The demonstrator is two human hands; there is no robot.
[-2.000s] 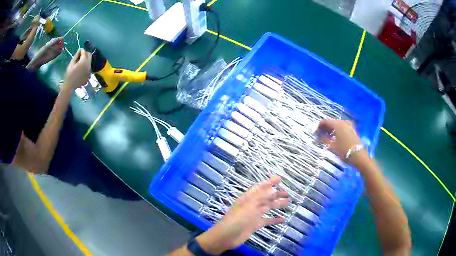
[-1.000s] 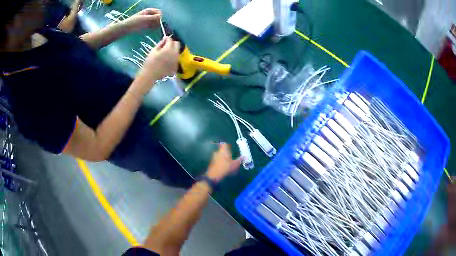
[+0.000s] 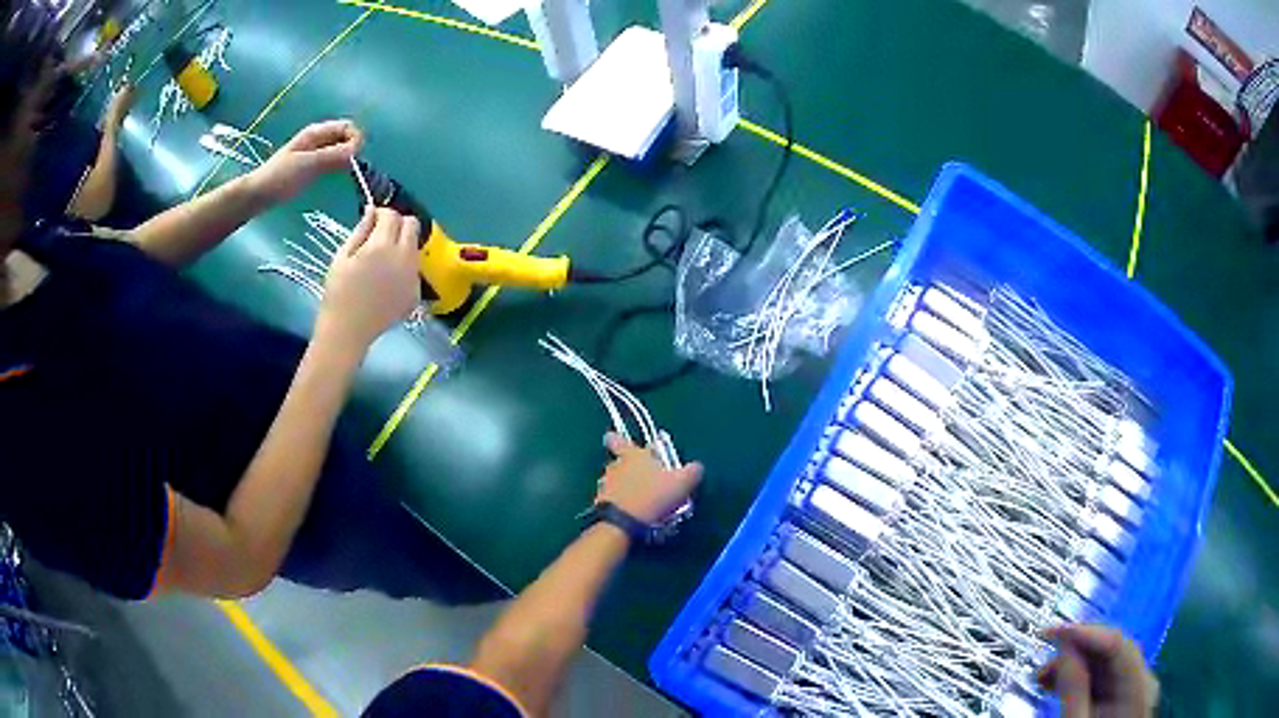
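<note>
My left hand, with a dark wristband, is closed over wired units on the green bench, left of the blue bin. Their white leads stick out past my fingers towards the upper left; the unit bodies are mostly hidden under my hand. The blue bin holds flat white-grey wired units in rows along its sides, with tangled leads in the middle. My right hand is at the bin's lower right, cut off by the bottom edge, fingers bent; whether it holds anything cannot be told.
A crumpled clear bag with white leads lies left of the bin. A yellow heat gun and its black cord lie on the bench. A co-worker at the left holds a thin white piece. A white stand is at the back.
My left hand has moved from over the bin to the two loose units and closed on them. The view shifted; my right hand left the bin's middle and now shows at its lower right.
</note>
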